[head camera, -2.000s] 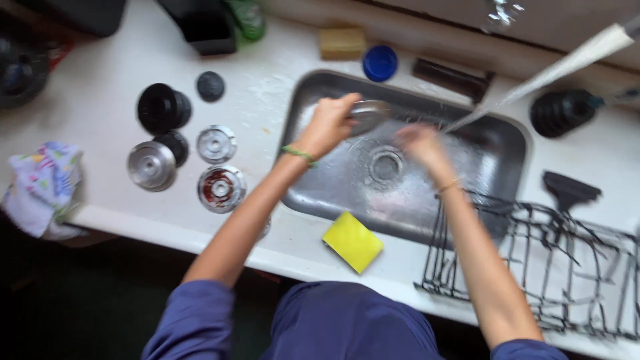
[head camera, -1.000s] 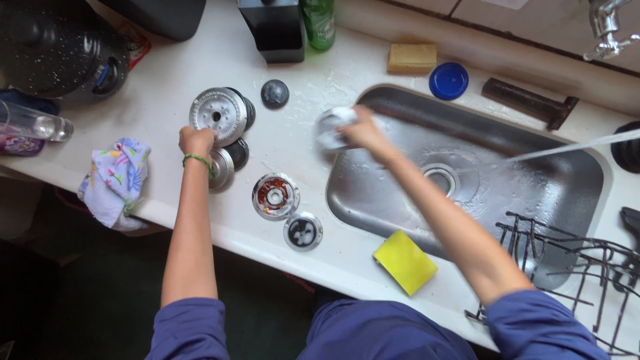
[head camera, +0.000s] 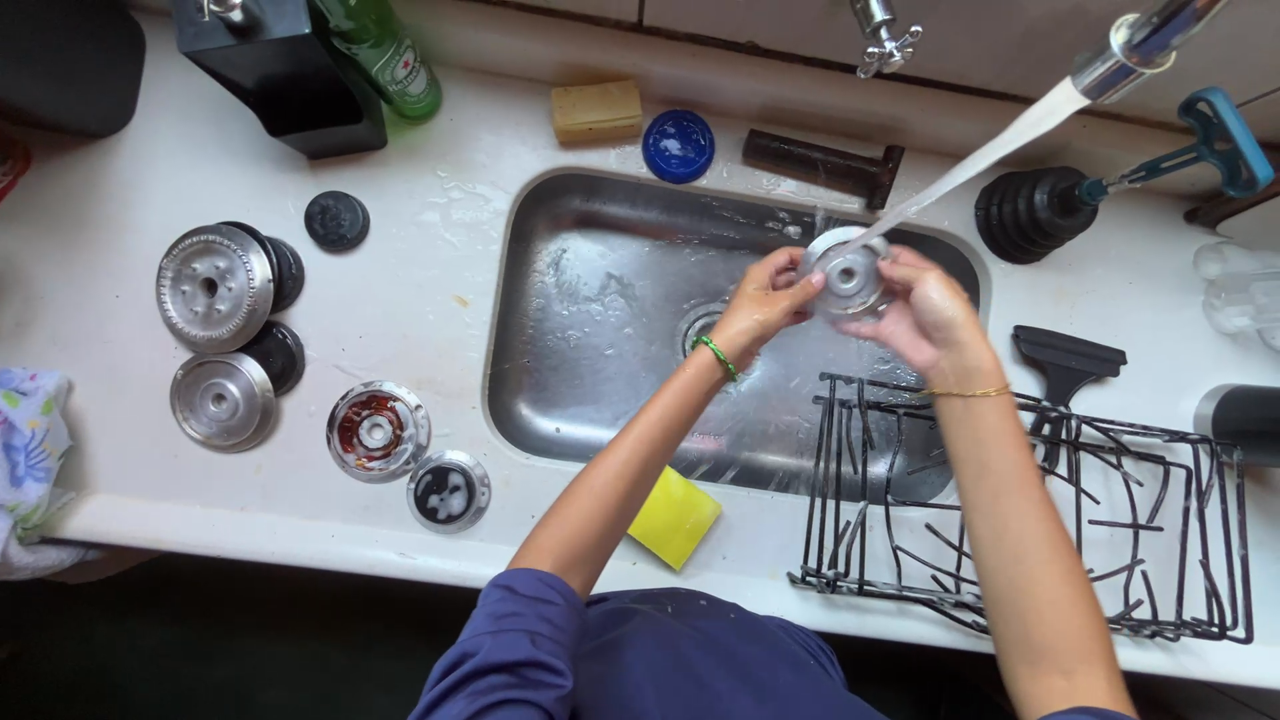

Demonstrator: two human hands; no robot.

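Observation:
My left hand (head camera: 765,305) and my right hand (head camera: 920,305) hold a round metal stove burner part (head camera: 847,275) between them, over the right half of the steel sink (head camera: 580,330). Water from the faucet (head camera: 1125,55) runs onto it. Left of the sink, metal burner parts (head camera: 213,288) and black burner caps lie grouped on the counter. Nearer the sink are a burner part with reddish-brown residue (head camera: 377,431) and a smaller one with a black, foamy centre (head camera: 448,491). A yellow sponge cloth (head camera: 675,518) lies at the sink's front edge, beside my left forearm.
Black wire stove grates (head camera: 1020,510) overlap the sink's right front corner. Behind the sink are a soap bar (head camera: 596,111), a blue lid (head camera: 678,146) and a dark cylindrical tool (head camera: 823,166). A plunger (head camera: 1040,210) and a squeegee (head camera: 1068,365) sit right; a green bottle (head camera: 395,65) stands back left.
My left hand has moved from the burner parts on the left counter to the sink. My right hand has carried a metal part rightward into the water stream, where both hands now hold it.

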